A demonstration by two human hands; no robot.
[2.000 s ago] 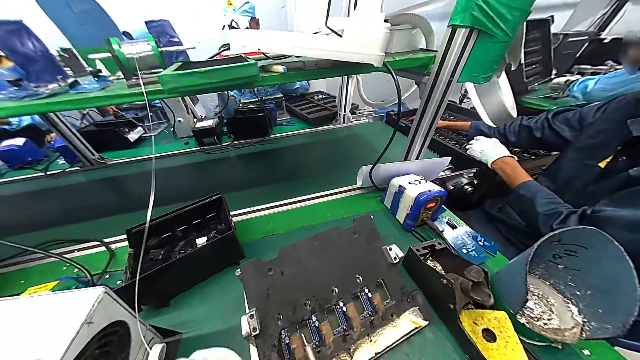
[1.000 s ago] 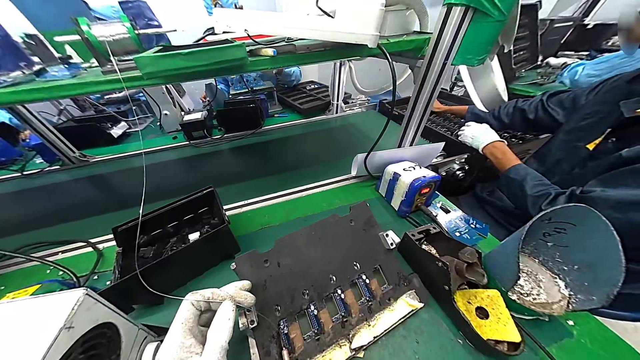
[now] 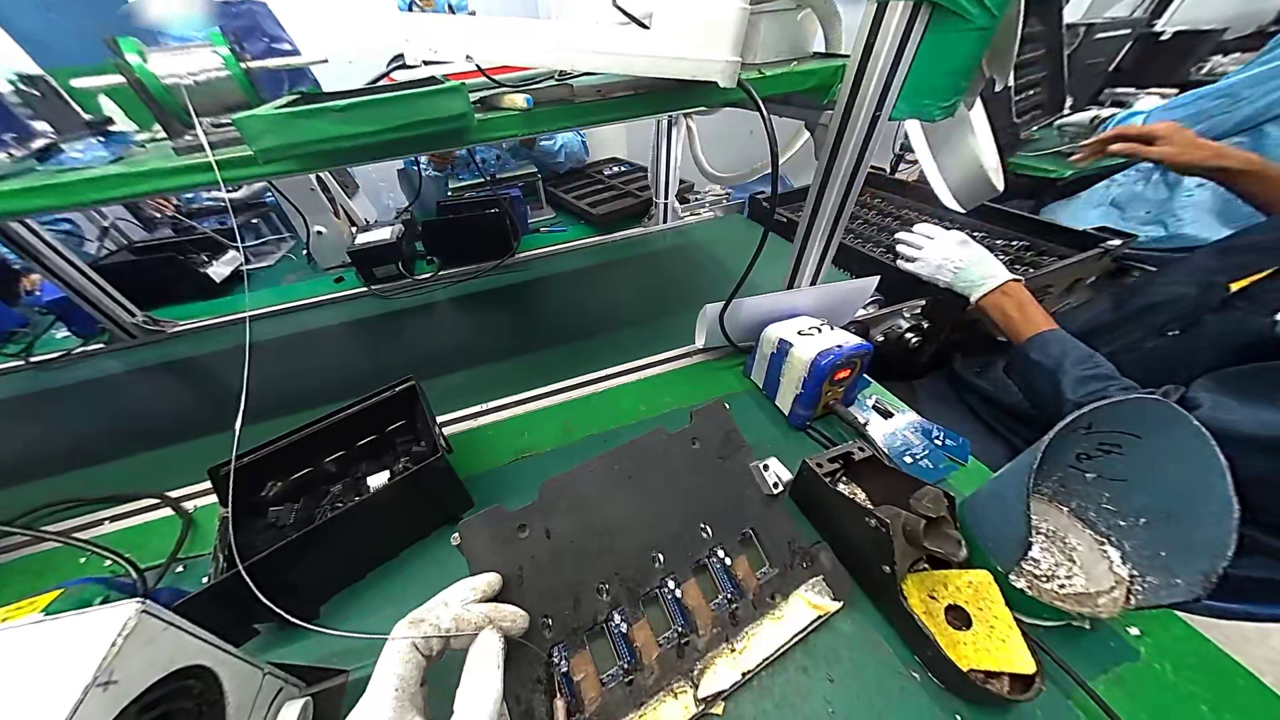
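My left hand (image 3: 440,645), in a white glove, pinches a thin solder wire (image 3: 243,400) that runs down from a spool (image 3: 190,85) on the shelf. The wire's end points toward small blue circuit boards (image 3: 617,640) seated in slots of a black fixture plate (image 3: 640,500). My right hand is not in view; what looks like the tip of a soldering iron (image 3: 559,706) shows at the bottom edge beside the leftmost board. A strip with yellow, worn covering (image 3: 765,640) lies along the plate's lower side.
A black bin of small parts (image 3: 330,540) stands at left, above a white fan-like box (image 3: 130,670). At right are a blue soldering station (image 3: 810,370), an iron stand with yellow sponge (image 3: 970,620) and a blue container of solder waste (image 3: 1130,500). A co-worker's gloved hand (image 3: 955,260) rests by a black tray.
My left hand has come up into fuller view from the bottom edge, with the solder wire between its fingers. A further person's bare hand now shows at the upper right.
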